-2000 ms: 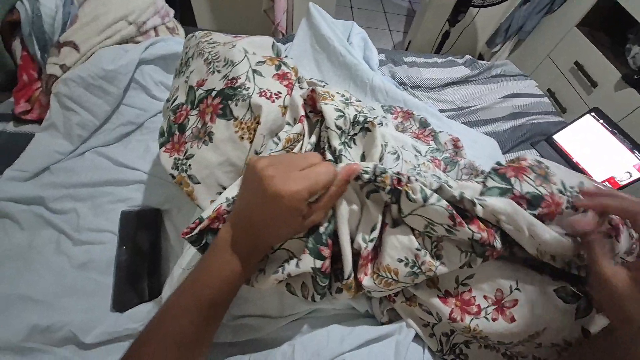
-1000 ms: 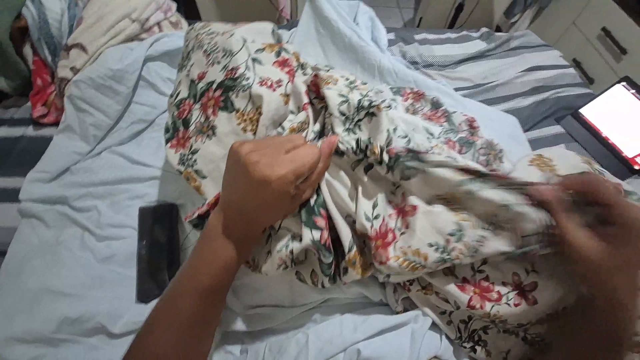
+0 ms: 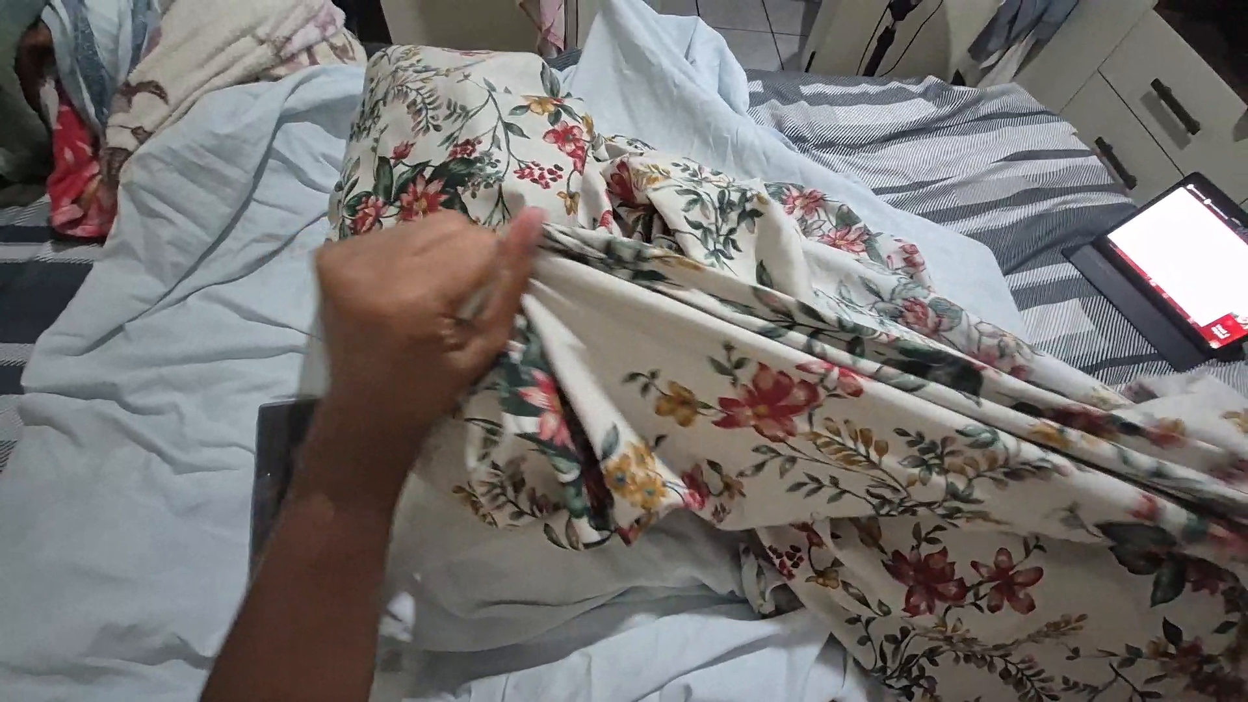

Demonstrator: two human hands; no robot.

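My left hand [image 3: 424, 302] is closed on a gathered edge of the floral fabric [image 3: 780, 409], left of the middle of the view. From that fist the cream cloth, printed with red flowers and green leaves, stretches in taut folds to the right edge. More of the same fabric lies bunched behind and below the stretched part. My right hand is out of the frame. A dark flat object [image 3: 278, 458] lies partly hidden behind my left forearm.
Beneath the fabric a pale blue sheet [image 3: 166, 390] covers much of the bed. A grey striped cover [image 3: 936, 166] shows behind it. At right rests a tablet [image 3: 1185, 263] with a lit screen, near white drawers [image 3: 1160, 117]. A fleece blanket [image 3: 224, 68] is heaped at the upper left.
My right hand, seen at the right on the fabric in both earlier frames, has left the view. The cloth between my left fist and the right edge is now pulled into long, taut folds.
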